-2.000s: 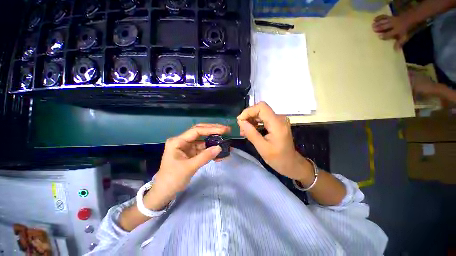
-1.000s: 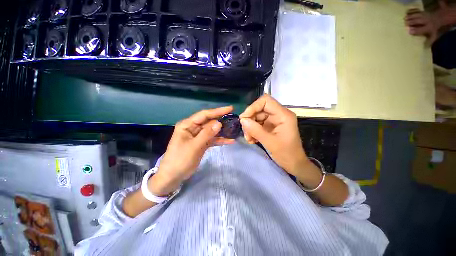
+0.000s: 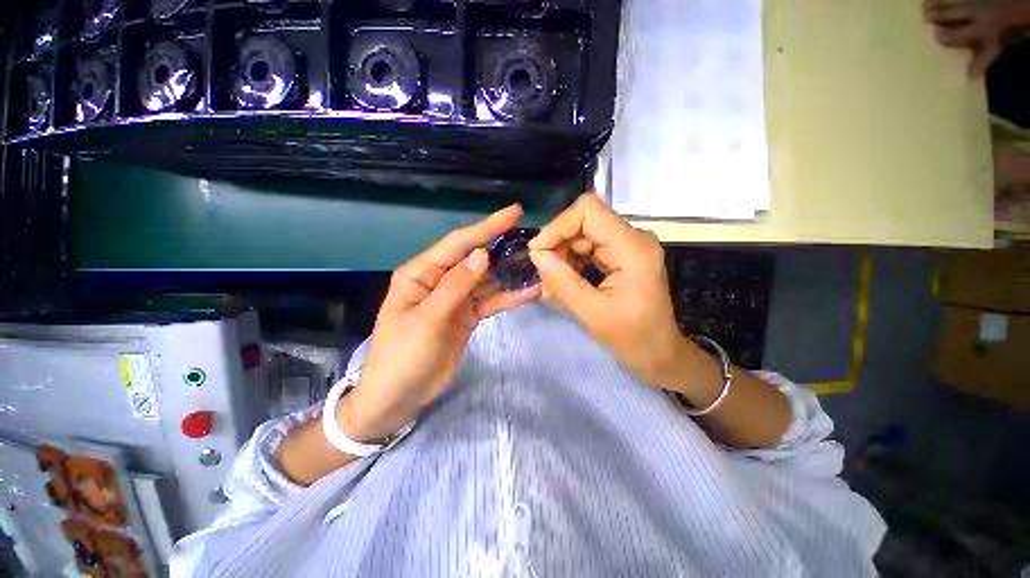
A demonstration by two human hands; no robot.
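A small glossy black round part (image 3: 512, 262) with a brownish centre is held above my lap. My left hand (image 3: 427, 311) grips it by the rim between thumb and fingers. My right hand (image 3: 610, 282) has thumb and forefinger pinched together at the part's right side; whether a tiny piece is between them is too small to tell. A shiny black parts tray (image 3: 441, 104) with ringed round parts in square pockets lies beyond my hands at upper left. A white sheet (image 3: 695, 124) with rows of faint spots lies at upper right.
The sheet lies on a pale yellow board (image 3: 881, 147). A green surface (image 3: 294, 231) runs below the tray. A grey control panel (image 3: 169, 390) with green and red buttons is at lower left. Another person's hand (image 3: 971, 25) is at top right. Brown cartons (image 3: 983, 327) stand at right.
My right fingertips have come from beside the part onto it. The part has been turned to show its face. The tray and sheet have shifted up in the view.
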